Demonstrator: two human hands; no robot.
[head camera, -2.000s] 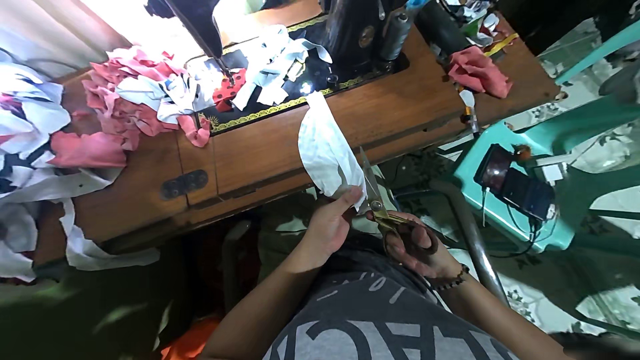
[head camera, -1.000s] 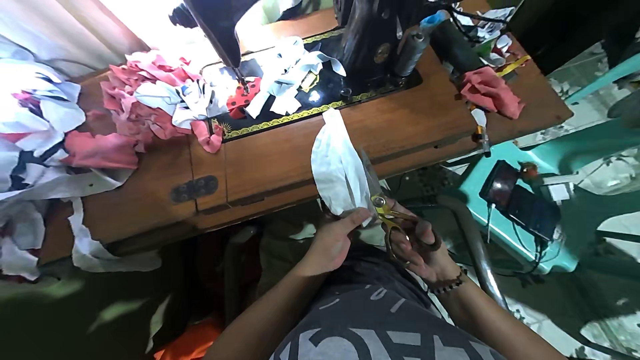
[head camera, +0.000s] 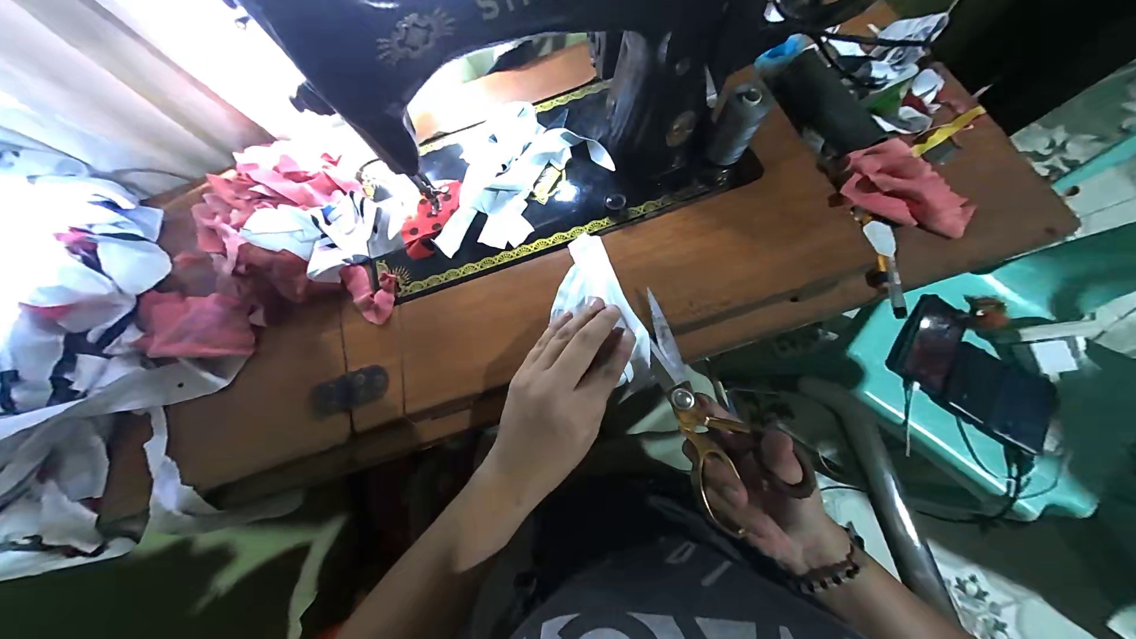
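My left hand (head camera: 564, 382) lies palm down on a white fabric piece (head camera: 590, 271) at the front edge of the wooden sewing table (head camera: 497, 333); whether its fingers grip the cloth is hidden. Gold-handled scissors (head camera: 683, 399) are in my right hand (head camera: 768, 493), fingers in the loops, the blades parted and pointing up beside the cloth's right edge. Behind the cloth stands a black sewing machine (head camera: 639, 106), with a red dotted fabric scrap (head camera: 432, 217) under its needle and white scraps (head camera: 515, 177) on its bed.
Red and white fabric scraps (head camera: 275, 213) pile up at the left. Toward the right are a thread spool (head camera: 739, 124), a red cloth (head camera: 905, 186) and a small cutter-like tool (head camera: 883, 257). A green plastic chair (head camera: 1003, 293) holds dark devices with cables (head camera: 976, 373).
My left hand has moved up from the lower end of the white fabric onto its middle. The scissors stay in my right hand.
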